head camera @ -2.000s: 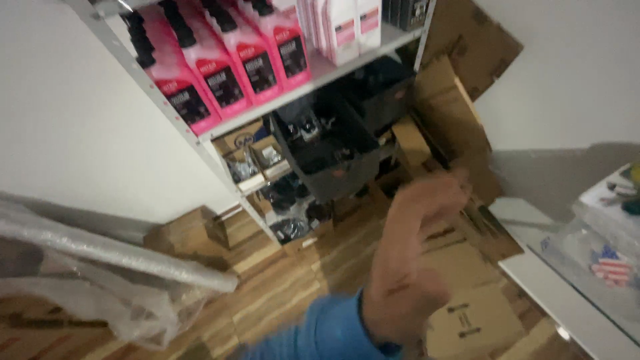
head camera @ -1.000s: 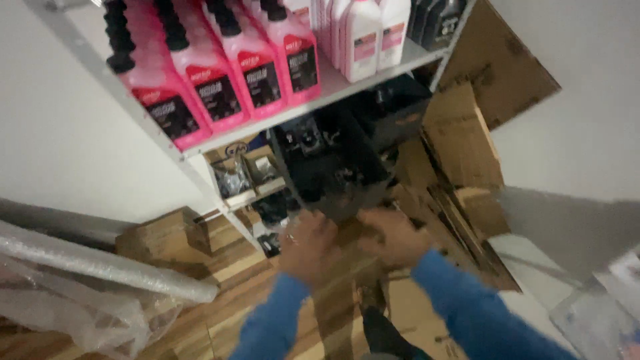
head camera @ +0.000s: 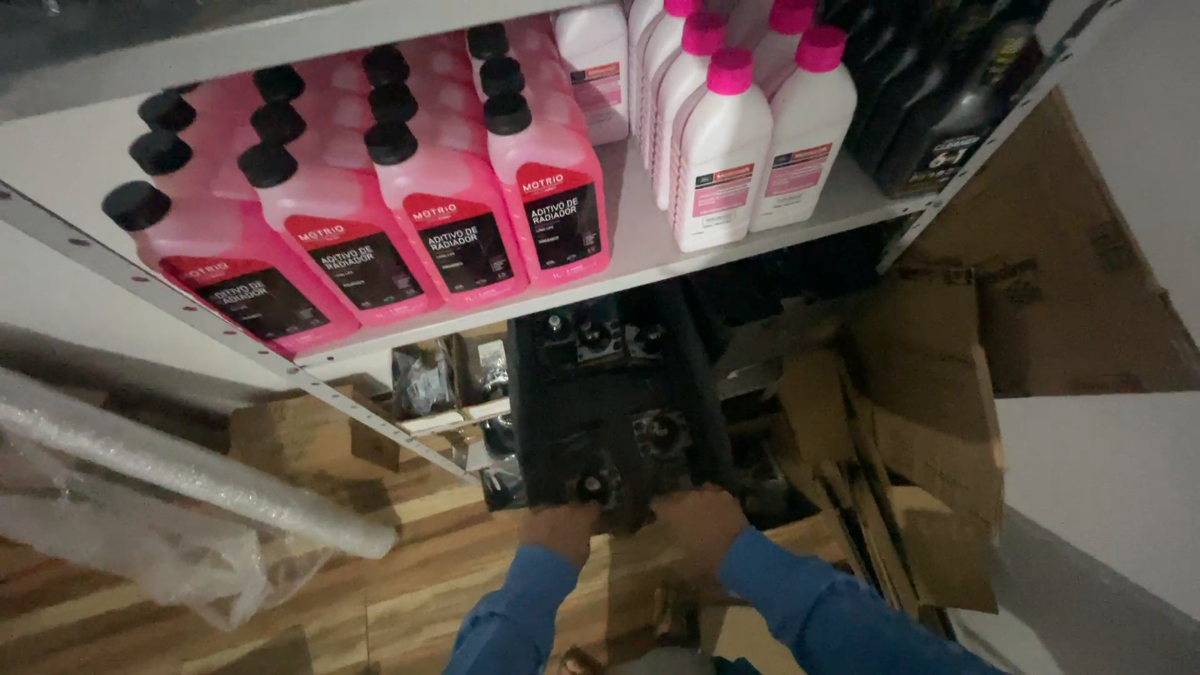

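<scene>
Both my hands are at the near edge of a black bin [head camera: 614,384] that juts out below the lower shelf. My left hand [head camera: 561,530] grips its near left corner, and my right hand [head camera: 698,525] grips the near edge further right; the fingertips of both are hidden or dark. Inside the bin lie several small metal and black parts [head camera: 661,431], too dim to name. Left of it, small open cartons [head camera: 427,380] hold parts in clear plastic bags.
Above stands a metal shelf [head camera: 647,216] with pink Motrio radiator additive bottles [head camera: 459,234], white bottles [head camera: 722,159] and dark bottles [head camera: 956,141]. Flattened cardboard [head camera: 928,422] leans at right. A bubble wrap roll [head camera: 187,459] lies at left, over a wooden floor [head camera: 422,600].
Two seconds ago one hand was raised over the floor; a second ago both were reaching near the bin. Now both are on its near edge, and the view is closer to the shelf.
</scene>
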